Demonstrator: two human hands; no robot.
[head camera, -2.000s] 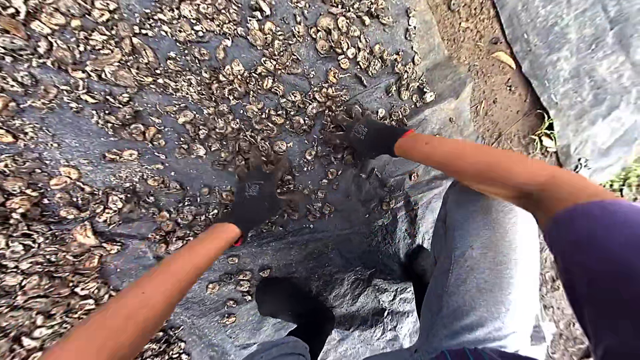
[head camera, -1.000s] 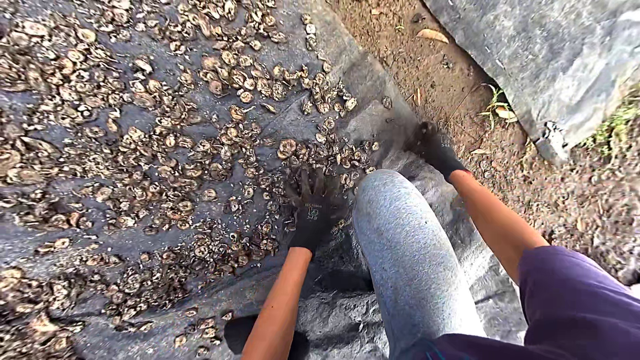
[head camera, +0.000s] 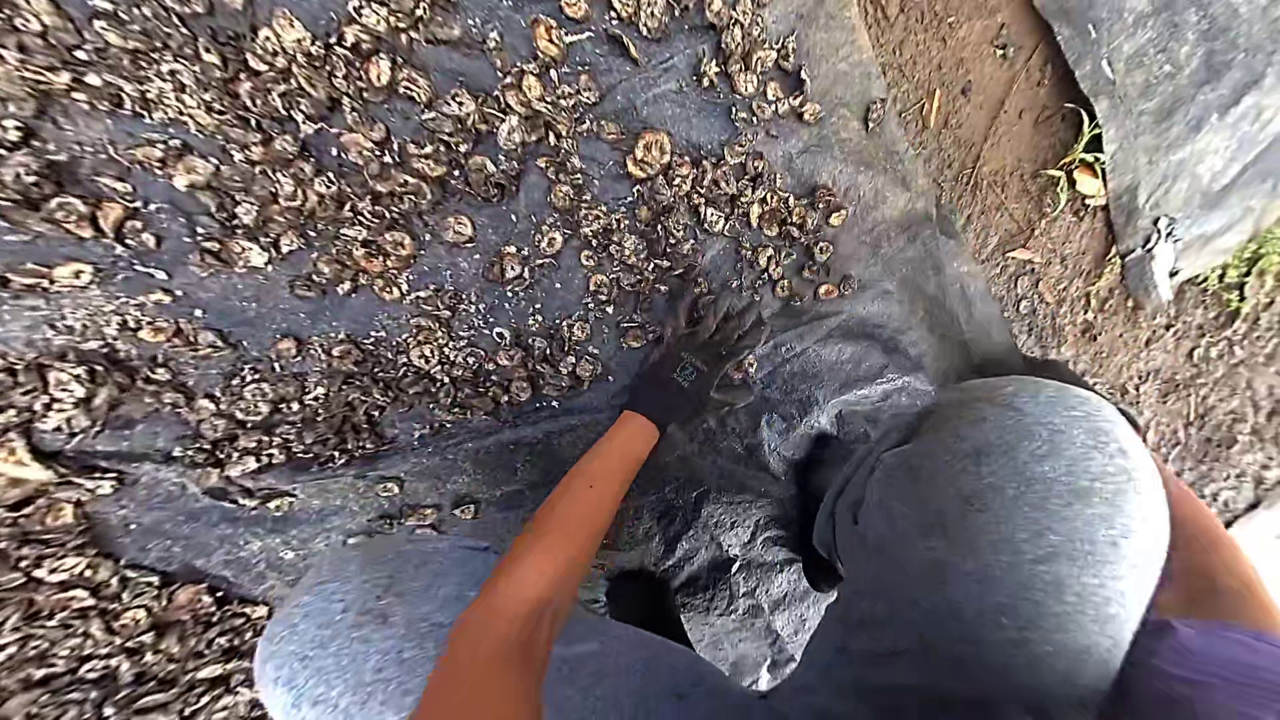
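Note:
My left hand (head camera: 695, 365), in a dark work glove, lies with spread fingers on the dark plastic sheet (head camera: 530, 435). Its fingertips touch the lower edge of a scatter of dried, curled brown slices (head camera: 430, 350), whose exact kind I cannot tell. Nothing shows in its grip. My right hand, also gloved in black (head camera: 1060, 375), is mostly hidden behind my right knee, near the sheet's right edge; only a dark strip of glove shows, so its fingers and any hold cannot be made out.
My grey-trousered knees (head camera: 1000, 480) stand on both sides of my left forearm. A denser heap of dried slices (head camera: 90, 620) lies at the lower left. Bare soil (head camera: 1000, 170) runs along the sheet's right edge, with another grey sheet (head camera: 1190, 120) and a small green plant (head camera: 1085, 165) beyond.
Two seconds ago both hands were on the slices. The right hand has since moved right to the sheet's edge, and the knee now covers most of it. The left hand remains on the sheet.

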